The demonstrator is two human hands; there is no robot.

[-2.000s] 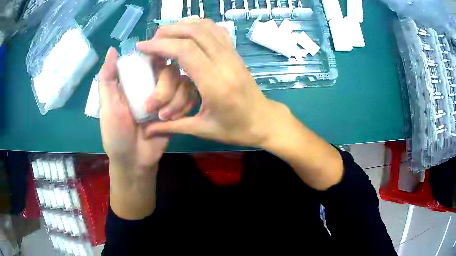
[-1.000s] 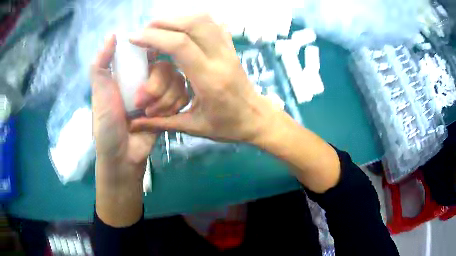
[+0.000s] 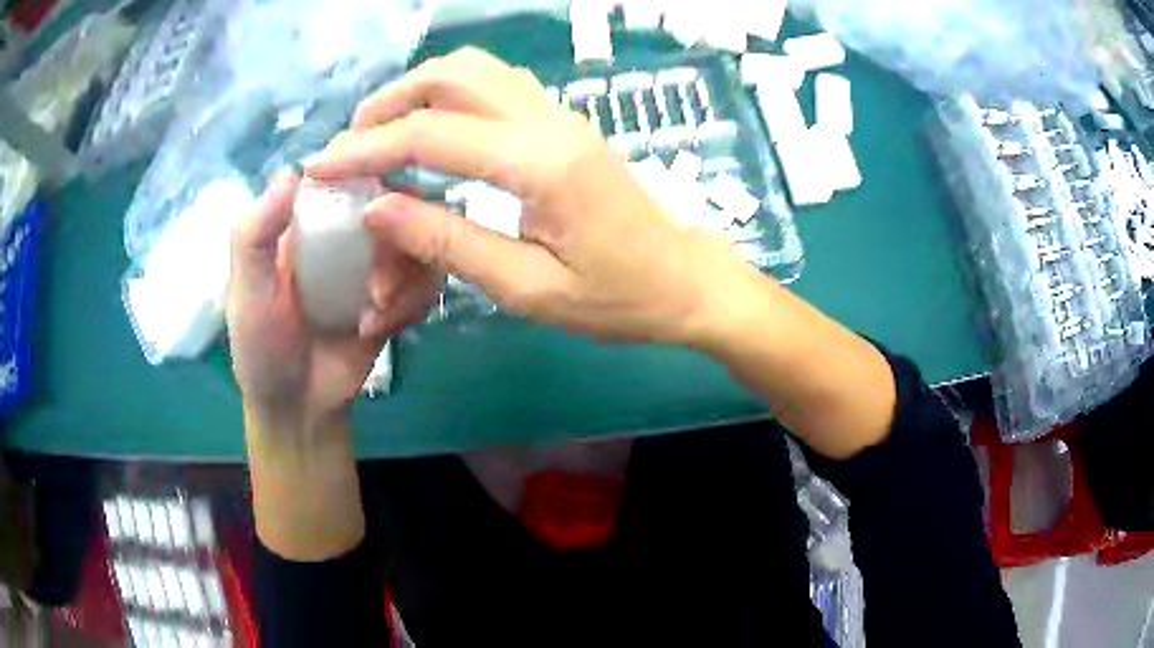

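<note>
My left hand (image 3: 297, 310) holds a white housing (image 3: 333, 253) upright at left of centre, above the front part of the bench. The housing looks greyish, perhaps with a translucent cover around it; I cannot tell for certain. My right hand (image 3: 544, 203) comes across from the right, its thumb and fingers at the top edge and side of the housing. The clear parts tray (image 3: 787, 253) lies behind my right hand, with rows of rod parts (image 3: 652, 108) and loose white pieces (image 3: 732, 199) in it. My hands hide its left part.
White blocks (image 3: 810, 146) lie right of the tray. Stacked clear trays (image 3: 1057, 253) overhang the bench's right edge. A poly bag with white pieces (image 3: 190, 272) is at left, near a blue basket (image 3: 18, 304). Finished-goods trays (image 3: 165, 570) and a red stool (image 3: 1044, 500) are below the bench edge.
My right thumb has moved up from the housing's bottom to near its top. The housing now looks greyer. The camera view has shifted, and the tray behind shows more than one second ago.
</note>
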